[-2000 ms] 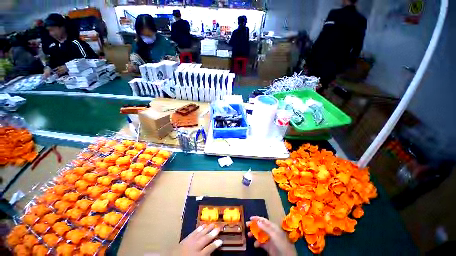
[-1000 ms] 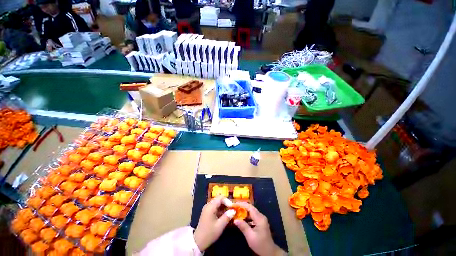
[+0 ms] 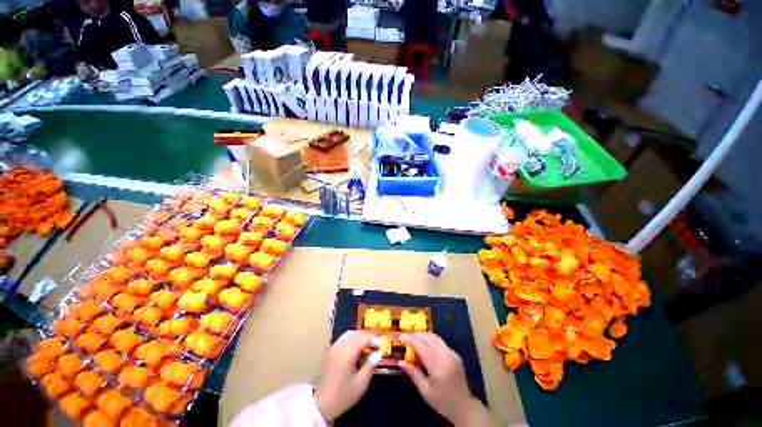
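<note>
The red-brown fixture (image 3: 395, 310) lies on the black mat in front of me. Two orange shells (image 3: 413, 320) sit side by side in its far row. My left hand (image 3: 344, 374) and my right hand (image 3: 440, 377) meet over the near row. Their fingertips hold an orange shell (image 3: 386, 346) between them, low at the fixture; the fingers partly cover it, so I cannot tell if it is fully seated. Something small and white shows at my left fingertips.
A clear tray of orange shells (image 3: 165, 299) is at left, and a loose orange heap (image 3: 568, 288) at right. A small glue bottle (image 3: 437, 264) stands on the cardboard (image 3: 288, 304). A blue bin (image 3: 407, 177) and green basket (image 3: 576, 163) are behind.
My right hand has brought an orange shell from the right side of the fixture to its near row. My left hand has joined it there. Both hands are now lower over the fixture.
</note>
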